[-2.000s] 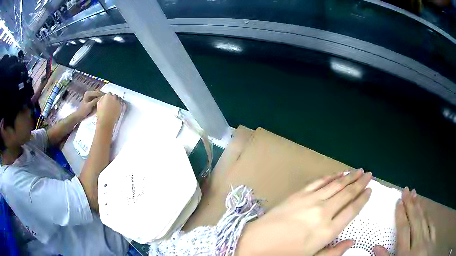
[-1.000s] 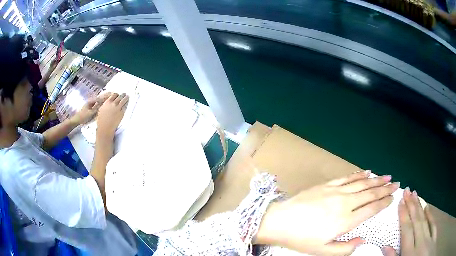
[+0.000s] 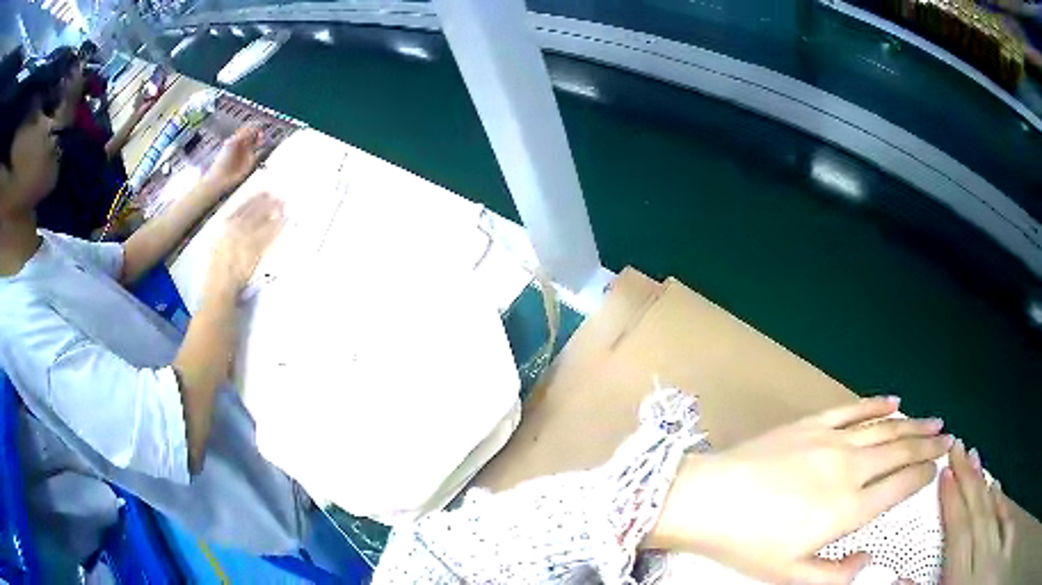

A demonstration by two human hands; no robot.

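Observation:
A white housing with a dotted pattern (image 3: 908, 535) lies on the brown cardboard (image 3: 697, 354) at the lower right, cut off by the picture's bottom edge. My left hand (image 3: 806, 486) lies flat across its left part, fingers stretched toward its far edge. My right hand (image 3: 971, 520) rests on its right part and is cut off below. Between the hands a small white piece (image 3: 878, 575) shows near the thumbs; I cannot tell if it is a cloth or the housing's centre. A speckled knit cuff with a frayed edge covers my left wrist.
A stack of white housings (image 3: 377, 400) stands left of the cardboard. A person (image 3: 126, 377) sits at the left, hands over the white work surface. A grey metal post (image 3: 531, 149) rises beyond the cardboard's left end. A dark green conveyor belt (image 3: 731, 229) runs along the far side.
The view has shifted, so the scene sits differently in the picture. My left hand still lies on the housing, now covering more of it. The neighbouring person's hands have moved apart.

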